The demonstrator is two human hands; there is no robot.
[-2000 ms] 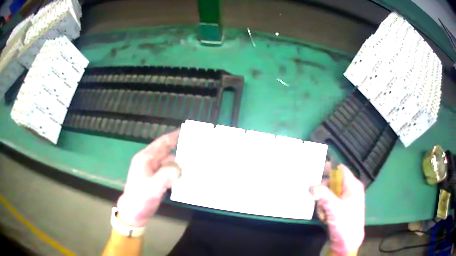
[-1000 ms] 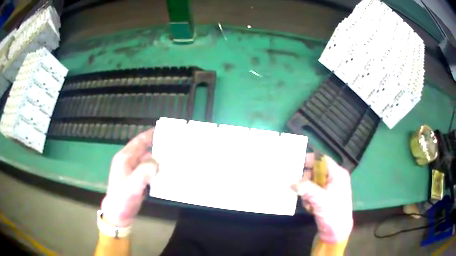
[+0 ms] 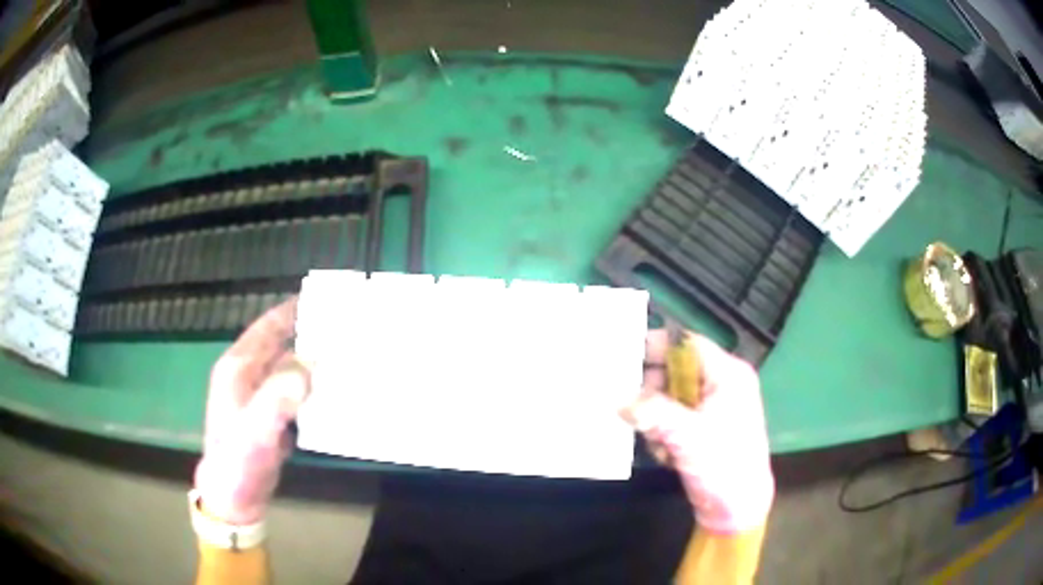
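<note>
A white circuit board panel (image 3: pixel 471 375) is held level over the bench's front edge. Its face is blank under glare and its notched long edge points away from me. My left hand (image 3: pixel 254 400) grips its left end, with a pale wristband on the wrist. My right hand (image 3: pixel 711 429) grips its right end and also holds a small yellow hand tool (image 3: pixel 684 371), partly hidden by the fingers. Both hands look thinly gloved in pink. The fingers behind the panel are hidden.
A black slotted rack (image 3: pixel 400 211) lies left, with a stack of panels (image 3: pixel 52 257) at its far end. Another slotted rack (image 3: pixel 715 234) at right bears a large panel stack (image 3: pixel 806 109). A gold-coloured pot (image 3: pixel 940 291) and yellow block (image 3: pixel 980 379) are at right. A green upright (image 3: pixel 341 51) stands behind.
The racks, stacks and upright have shifted left in the view, as the camera turned right. Both hands still hold the panel, which also appears further left and slightly more level.
</note>
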